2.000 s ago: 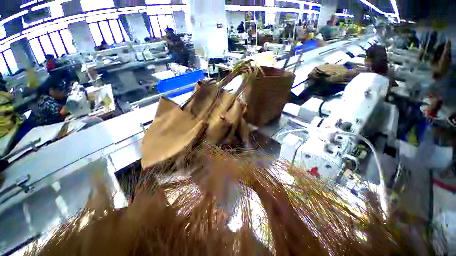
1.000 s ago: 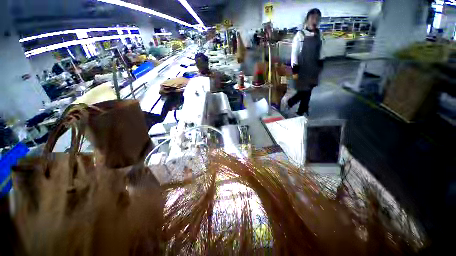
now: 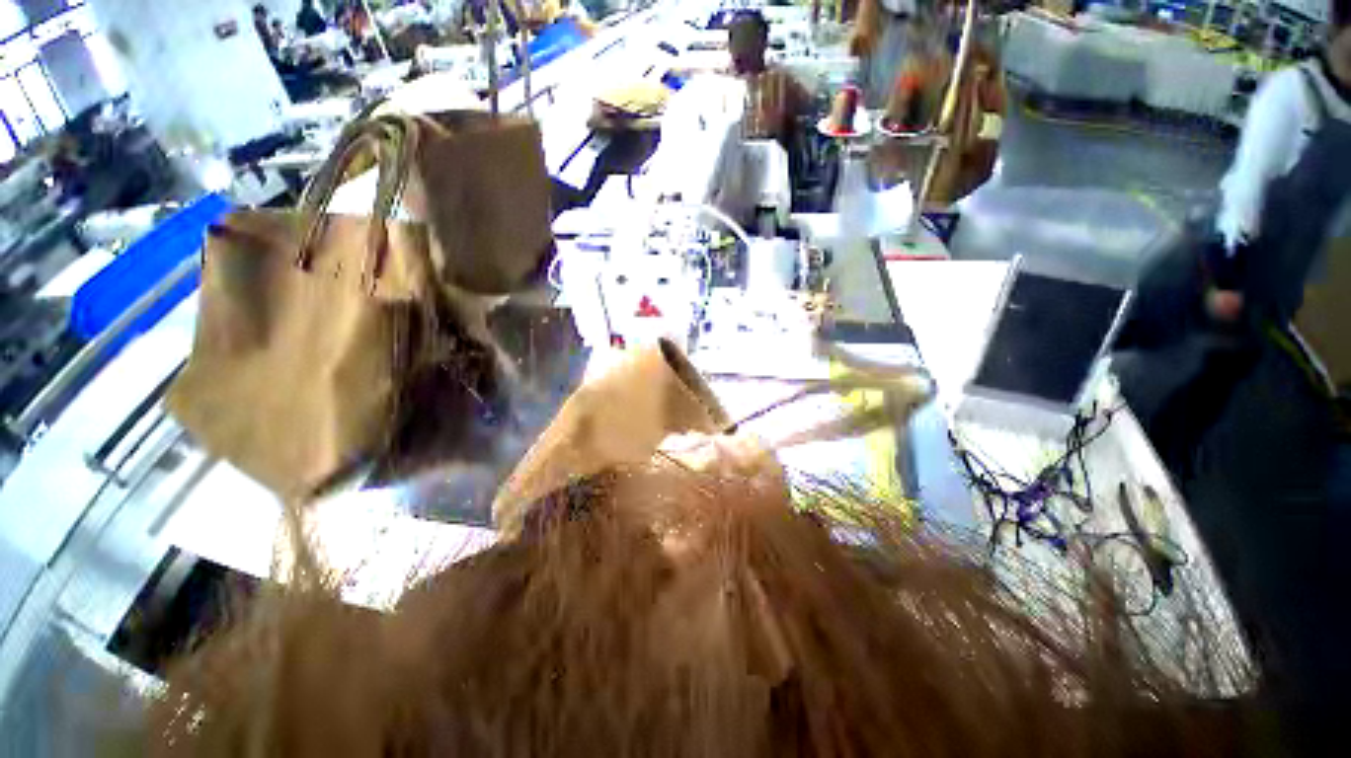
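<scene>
A tan-brown bag panel or bag body stands up in front of the machine head. Brown hair covers its lower part. A pale, blurred patch at its lower right may be one of my hands, but hair hides it and I cannot tell which hand or what it grips. No other hand is clearly visible. A tan tote bag with thin loop handles stands left of the machine, with a browner bag behind it.
The dark-screened control panel is tilted at the right. Black-purple cords lie tangled on the white table before it. Yellow tape is right of the panel. A blue bin or board is at left. A person stands at the far right.
The view has swung right, then partly back left and down. The tan piece before the machine head now shows. The walking person is nearer, at the right edge.
</scene>
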